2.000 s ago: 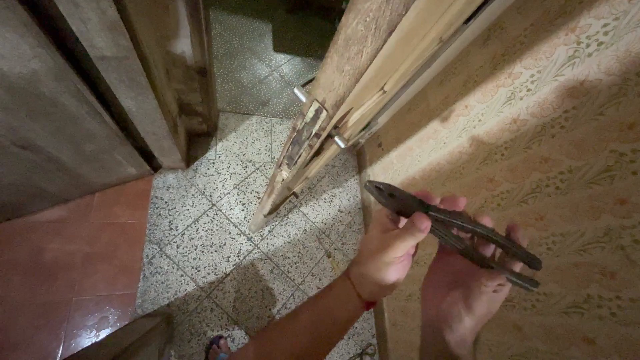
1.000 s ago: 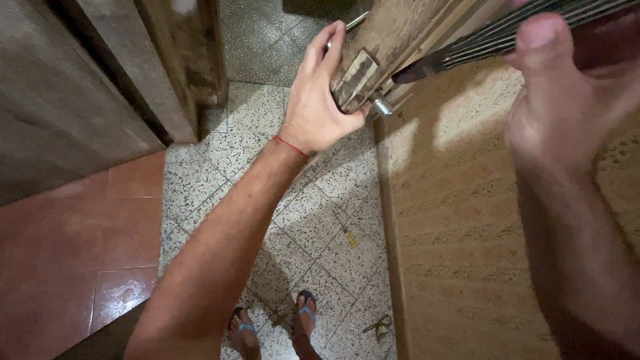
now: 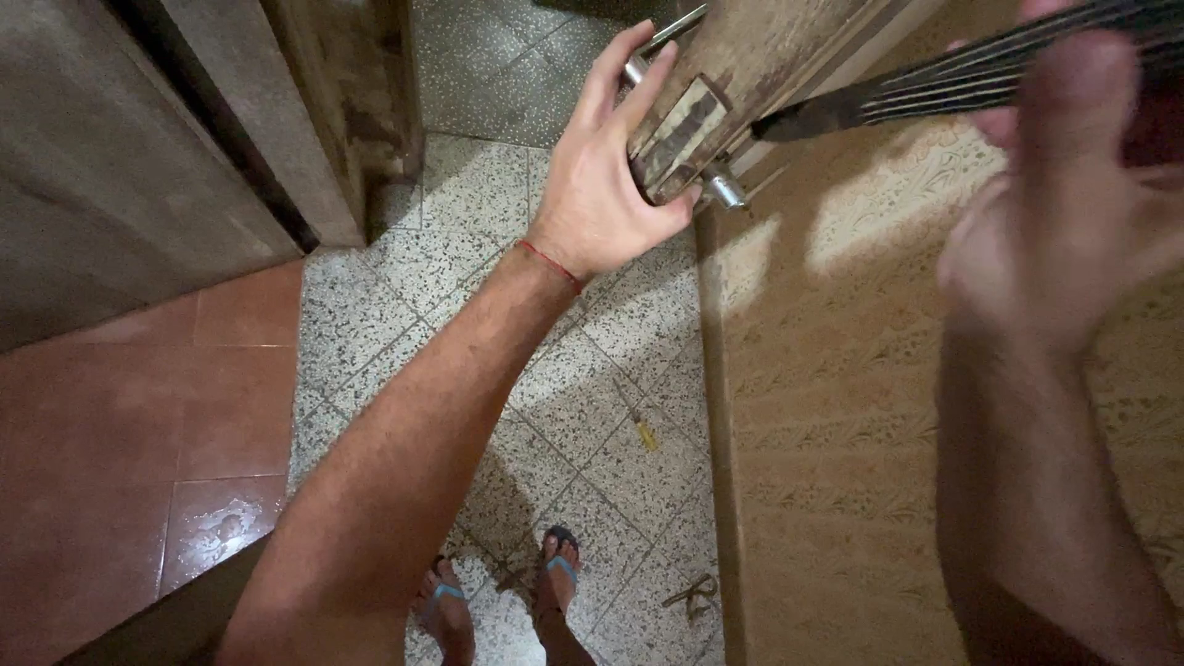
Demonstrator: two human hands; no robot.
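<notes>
My left hand (image 3: 601,166), a red thread at its wrist, clasps the edge of a worn wooden door (image 3: 749,55). Its fingers lie on the far side near a metal handle (image 3: 680,28), its thumb below the lock plate (image 3: 682,134) set in the edge. A metal spindle or handle stub (image 3: 724,185) sticks out on the near side. At the upper right, my right hand (image 3: 1045,185) is closed around dark pliers (image 3: 934,88), strongly blurred. The pliers' tip points left at the door beside the lock; whether it touches the wood cannot be told.
Patterned wall covering or panel (image 3: 869,444) fills the right side. On the speckled tile floor (image 3: 592,398) lie a yellow-handled screwdriver (image 3: 645,435) and a small metal tool or part (image 3: 692,597). My sandalled feet (image 3: 558,564) stand below. A grey wooden panel (image 3: 139,157) is at left.
Two seconds ago both hands were on the pliers, below and right of the lock. My left hand has let go and taken hold of the door edge; my right hand has moved up with the pliers.
</notes>
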